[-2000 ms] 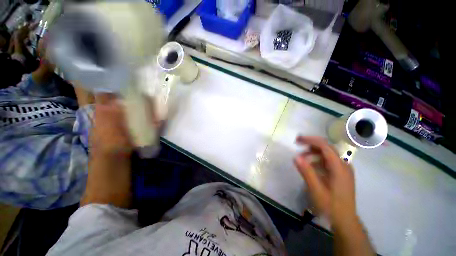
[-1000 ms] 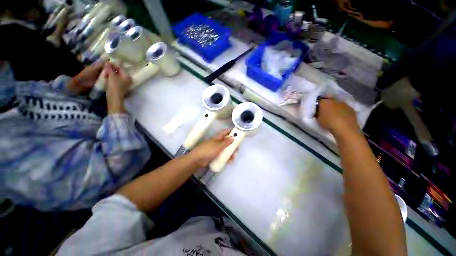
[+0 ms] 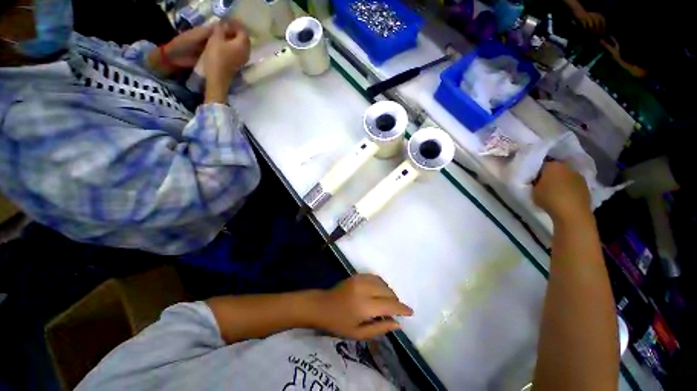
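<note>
Two cream hair dryers lie side by side on the white bench, the nearer one (image 3: 390, 183) and the farther one (image 3: 348, 169), with silver-white rings toward the back and patterned handle ends at the bench's front edge. My left hand (image 3: 365, 307) is empty, fingers loosely apart, over the front edge. My right hand (image 3: 562, 191) reaches into the tub lined with a white plastic bag (image 3: 587, 156); its fingertips are hidden, so I cannot tell if they hold anything.
A blue bin of small silvery parts (image 3: 376, 27) and a blue bin with a white bag (image 3: 489, 80) stand on the raised shelf. A person in a checked shirt (image 3: 183, 153) works at left beside another dryer (image 3: 306, 50). Printed boxes (image 3: 634, 256) lie at right. Another white ring shows partly behind my right arm.
My left hand has let go of the nearer dryer and drawn back to the front edge. My right hand remains in the tub. The view has shifted, so the bench appears farther right.
</note>
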